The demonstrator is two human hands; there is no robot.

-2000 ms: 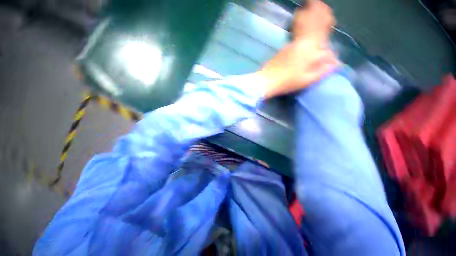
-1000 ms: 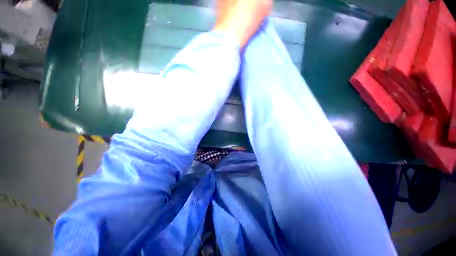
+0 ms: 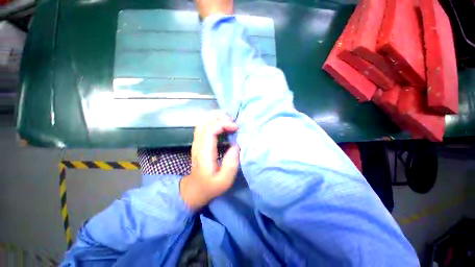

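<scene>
My left hand is in front of my body, with its fingers and thumb around a fold of the light blue right sleeve, on the underside of the forearm. My right arm reaches forward over the bench. Only the wrist and part of my right hand show, cut off by the top edge, so its fingers are hidden. A pale blue-green ribbed pad lies flat on the dark green mat under the right forearm.
Red speckled slabs lean in a stack on the mat's right side. Yellow-black floor tape runs at lower left. A dark round object stands below the bench at right. A checkered cloth shows at the bench's near edge.
My left hand has come back from the wrists at the top towards my body and now holds the right sleeve. The view has shifted, so pad and red slabs sit further left.
</scene>
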